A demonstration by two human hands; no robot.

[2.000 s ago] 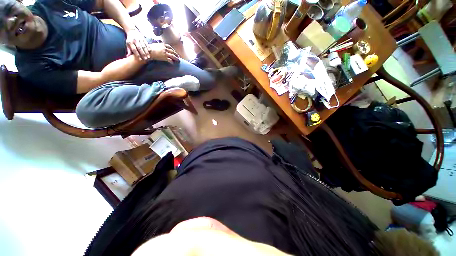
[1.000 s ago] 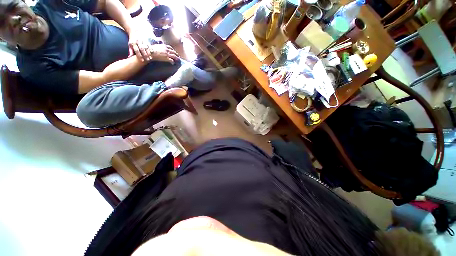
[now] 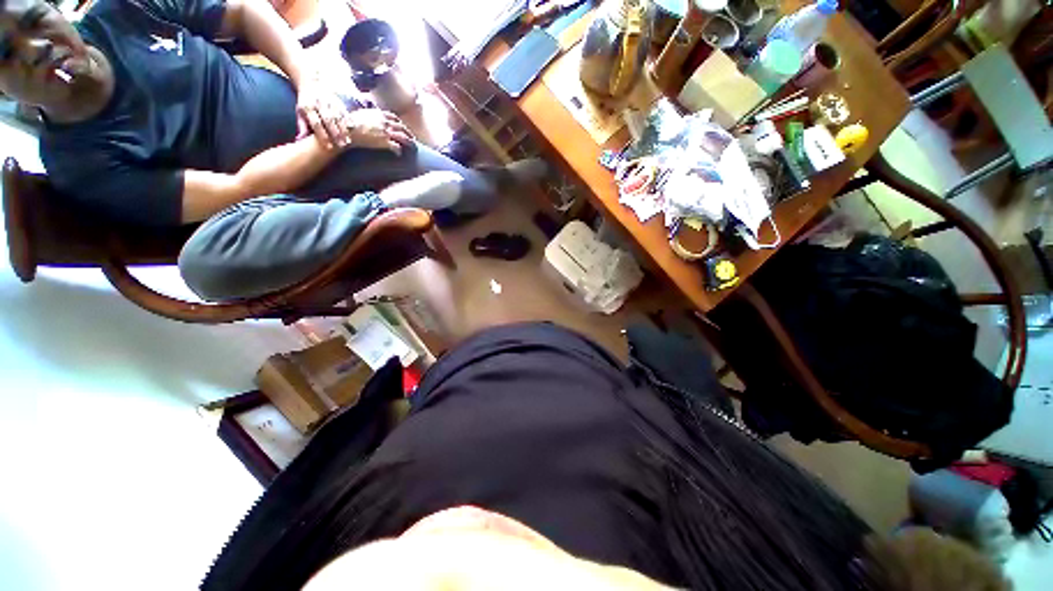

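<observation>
Neither of my hands is in view. A pale patch of bare skin at the bottom edge cannot be made out as a hand. On the brown wooden table (image 3: pixel 656 245) lie crumpled clear plastic bags with a white mask (image 3: pixel 748 211), a tan tape roll (image 3: pixel 694 239) and a small yellow and black item (image 3: pixel 722 274), perhaps a tape measure. A pale block-like box (image 3: pixel 725 90), a glossy brown vessel (image 3: pixel 615 52) and a dark grey-blue flat pad (image 3: pixel 525 62) are farther back.
A person in a dark T-shirt (image 3: pixel 219 116) sits in a wooden armchair (image 3: pixel 58 231), hands on one leg. A black round bowl-like item (image 3: pixel 370 49) is beside them. Cardboard boxes (image 3: pixel 314 381), sandals (image 3: pixel 500 245) and a white bag (image 3: pixel 591 266) are on the floor. Black cloth (image 3: pixel 866 335) covers a chair right.
The seated person's sock-clad foot, raised a second ago, is lower again. Their head has shifted slightly and a small white stick shows at the mouth. The table items have not visibly moved.
</observation>
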